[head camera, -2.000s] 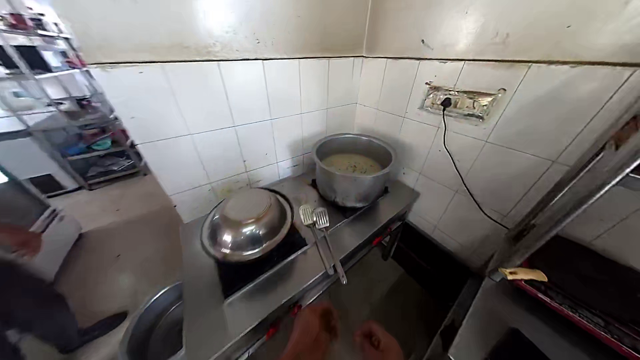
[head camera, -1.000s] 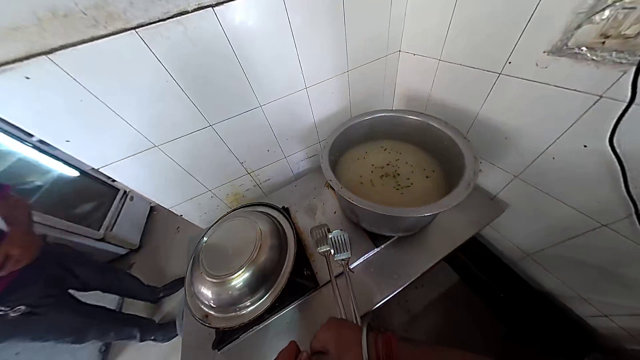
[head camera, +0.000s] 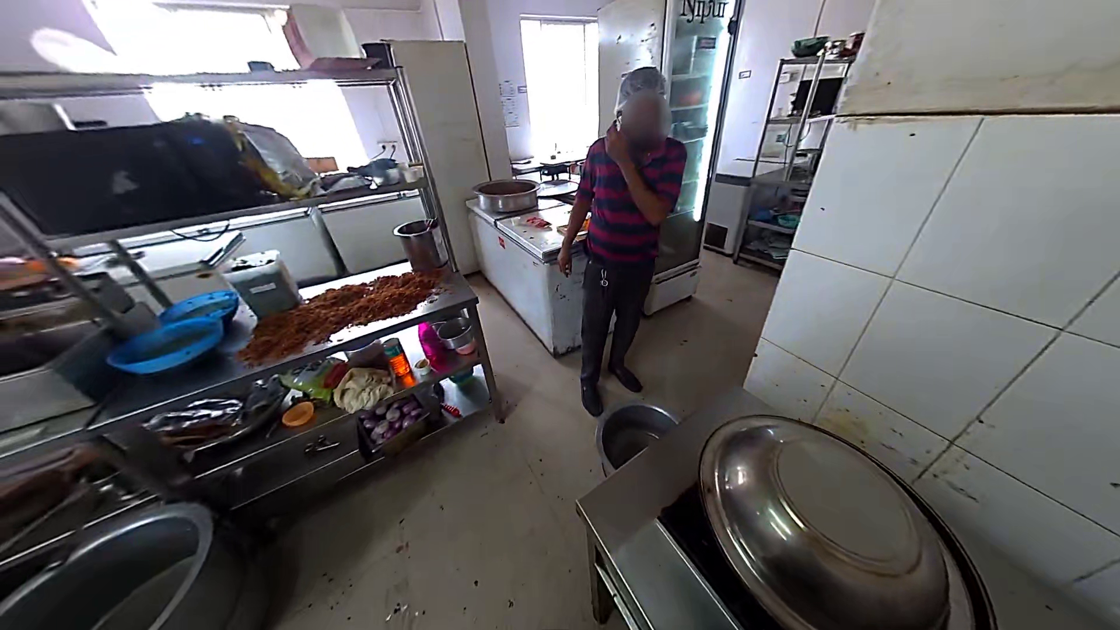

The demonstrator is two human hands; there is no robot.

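Note:
Neither of my hands is in the frame. At the lower right, an upturned metal bowl (head camera: 831,516) lies as a cover on a pan, standing on the steel stove (head camera: 643,499). On the floor behind the stove's far corner sits a wide metal tub (head camera: 637,429). Part of a large metal pot (head camera: 114,560) shows at the lower left. The pot of liquid and the slotted turners are out of view.
A person (head camera: 626,219) in a striped shirt stands beside a chest freezer (head camera: 525,254). On the left, a steel table (head camera: 219,372) holds brown food pieces (head camera: 341,315) and blue basins (head camera: 166,346). A tiled wall (head camera: 962,306) rises on the right.
The view has swung far left, away from the pot of liquid. My hands, seen low in the earlier frames, have left the picture. The other person now shows in full.

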